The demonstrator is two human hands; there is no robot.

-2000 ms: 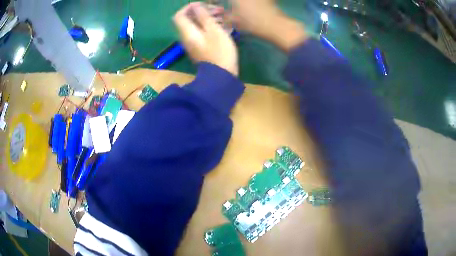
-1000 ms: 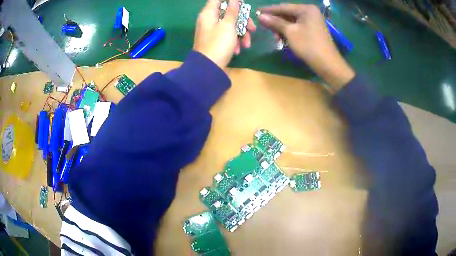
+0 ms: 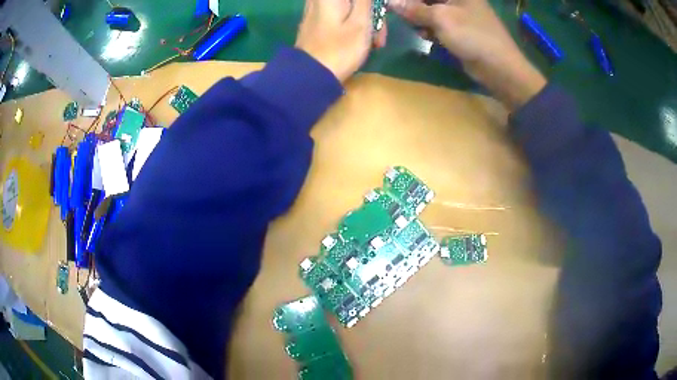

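My left hand (image 3: pixel 338 33) is at the top edge, partly cut off, and holds a small green circuit board strip (image 3: pixel 378 13) upright. My right hand (image 3: pixel 464 33) is just right of it, also near the top edge. Its thumb and fingertips are pinched close to the strip; what is between them is too small to tell. A blue battery (image 3: pixel 443 53) shows dimly below the right hand. Overlapping green PCB panels (image 3: pixel 371 252) lie on the brown mat, with a plainer green strip (image 3: pixel 315 341) at their lower left.
A single small PCB (image 3: pixel 465 249) lies right of the panels. At left are heaped blue batteries (image 3: pixel 83 174) with red wires, white pads (image 3: pixel 113 168), a yellow tape roll (image 3: pixel 28 215) and a grey upright plate (image 3: pixel 59 52). Loose batteries (image 3: pixel 220 37) lie on the green surface (image 3: pixel 271 41).
Since one second ago, the right fingertips have come closer to the strip in the left hand. The view has shifted, so the hands sit higher in the picture.
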